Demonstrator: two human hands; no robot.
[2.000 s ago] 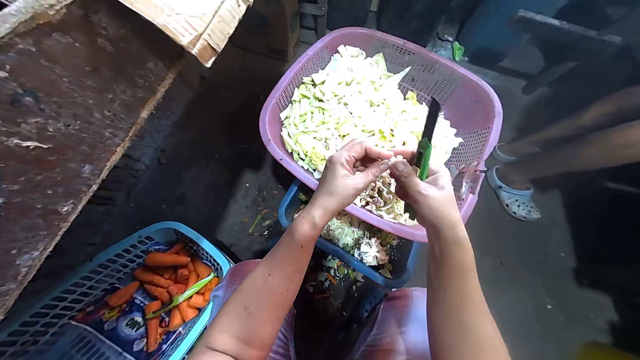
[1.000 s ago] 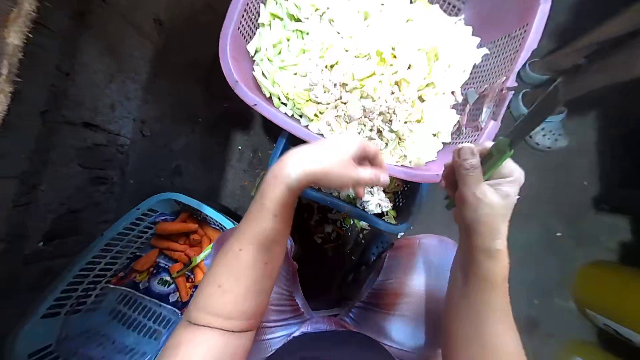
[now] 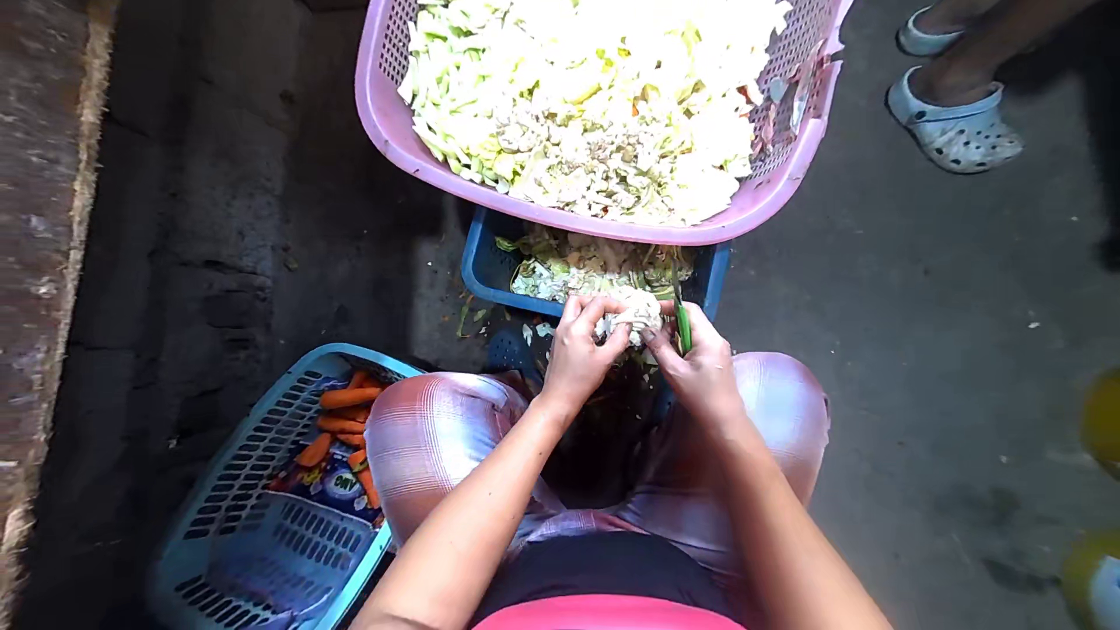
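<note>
A whitish cauliflower piece (image 3: 637,315) is held between both hands, above the near edge of a blue basket (image 3: 516,300). The fingertips of my left hand (image 3: 582,350) grip its left side. My right hand (image 3: 696,354) touches its right side with the thumb and also holds a knife with a green handle (image 3: 683,327), its dark blade pointing away from me. Vegetable trimmings (image 3: 560,276) lie in the blue basket. Beyond it, a pink plastic basket (image 3: 560,216) holds a large heap of chopped pale vegetables (image 3: 595,114), with green strips at its left.
At the lower left stands a light blue basket (image 3: 254,420) with carrots (image 3: 348,398) and a printed plastic packet (image 3: 346,486). A person's foot in a pale clog (image 3: 958,127) is at the upper right. A rough wooden board (image 3: 44,219) runs along the left edge. Yellow objects (image 3: 1104,420) show at the right edge.
One second ago my hands were apart, the left with nothing visible in it. Now they have come together over the blue basket around the cauliflower piece. The knife remains in my right hand.
</note>
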